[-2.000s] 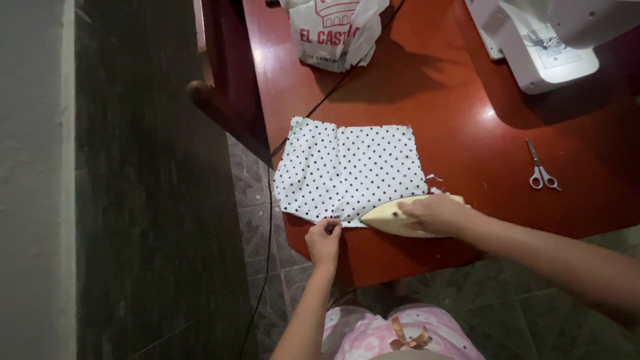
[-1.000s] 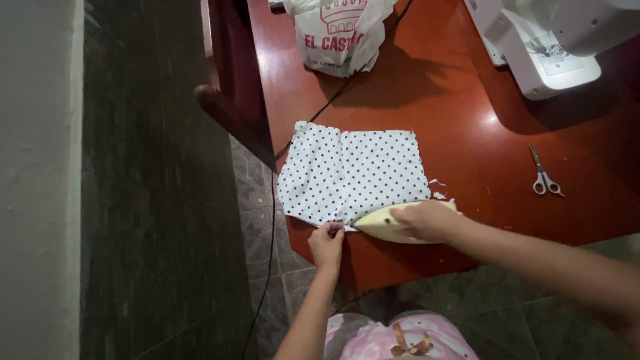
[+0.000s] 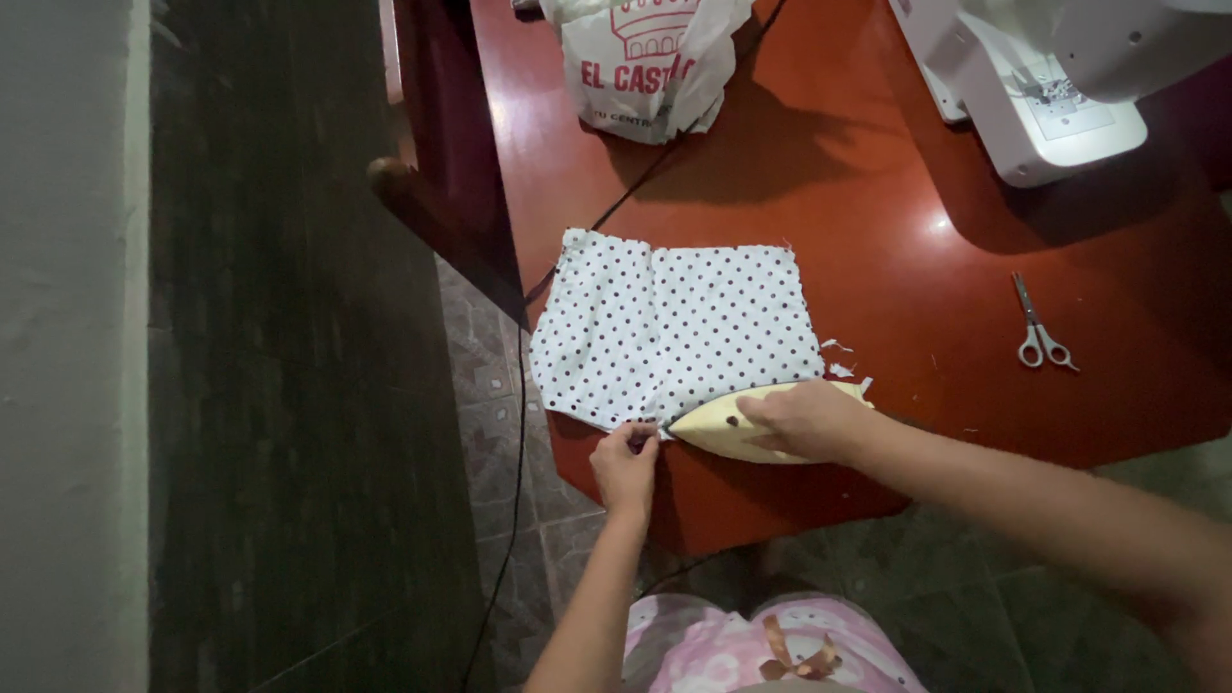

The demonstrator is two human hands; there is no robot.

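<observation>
White fabric with dark polka dots [image 3: 683, 322] lies flat near the front left of the reddish wooden table [image 3: 866, 289]. My right hand [image 3: 813, 419] is closed around a pale yellow clothes iron [image 3: 722, 428], its tip pointing left along the fabric's near edge. Just left of that tip, my left hand [image 3: 628, 462] pinches the near edge of the fabric between thumb and fingers. The iron's handle is mostly hidden under my right hand.
Scissors with white handles [image 3: 1032, 337] lie to the right. At the back right stands a white sewing machine [image 3: 1068, 125]; a printed plastic bag [image 3: 645, 77] sits at the back left. A dark cord [image 3: 521, 433] hangs over the left edge. Small fabric scraps [image 3: 840, 370] lie beside the cloth.
Between the two earlier frames the iron's tip shifted slightly left, toward my left hand. My left hand has stayed at the fabric's near edge.
</observation>
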